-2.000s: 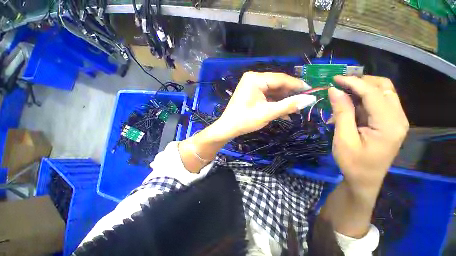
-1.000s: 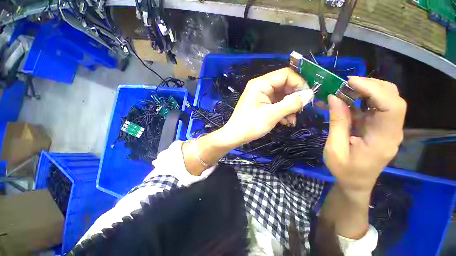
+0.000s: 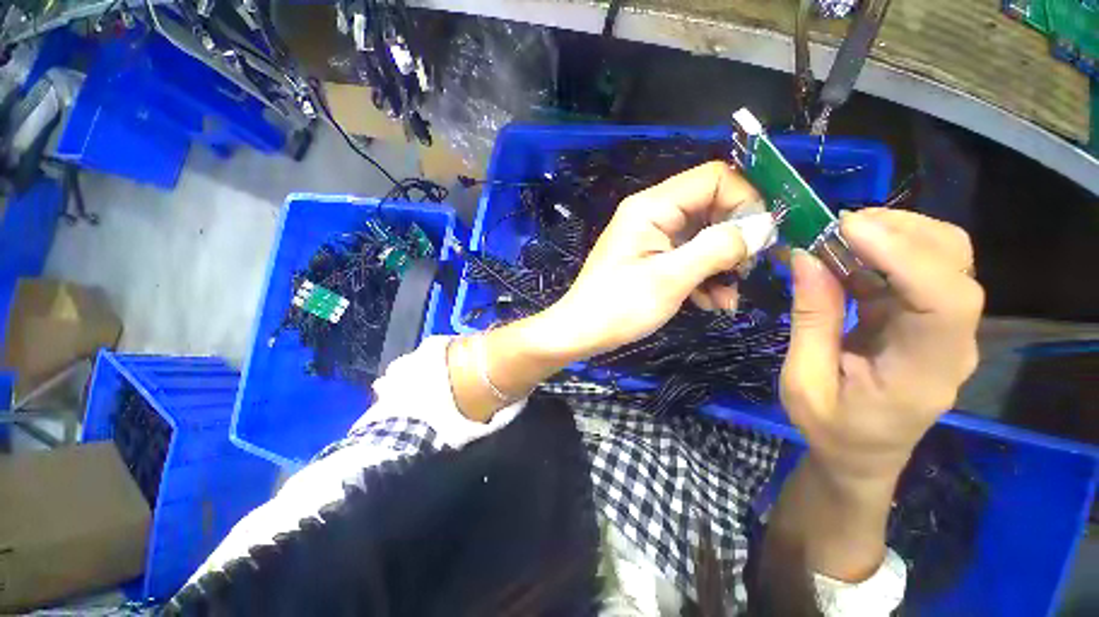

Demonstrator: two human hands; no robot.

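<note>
A green circuit board [image 3: 789, 187] with metal connectors at both ends is held in the air, tilted, over the middle blue bin. My right hand [image 3: 886, 319] pinches its lower right end between thumb and forefinger. My left hand [image 3: 681, 247] pinches thin wire ends [image 3: 780, 215] against the board's face; whether they are joined to it cannot be told. The soldering iron [image 3: 851, 60] points down from the bench edge, just above and right of the board, not touching it.
Black cables [image 3: 687, 350] fill the middle blue bin [image 3: 512, 145]. The left bin [image 3: 259, 362] holds cables and boards [image 3: 321, 301]. Another bin [image 3: 1024, 506] is at right. Cables hang from the bench edge [image 3: 952, 115]. Cardboard boxes [image 3: 72, 518] stand at far left.
The board has turned from facing me flat to a steep slant, and my right hand has moved to its connector end. My left hand has shifted slightly right with the wires.
</note>
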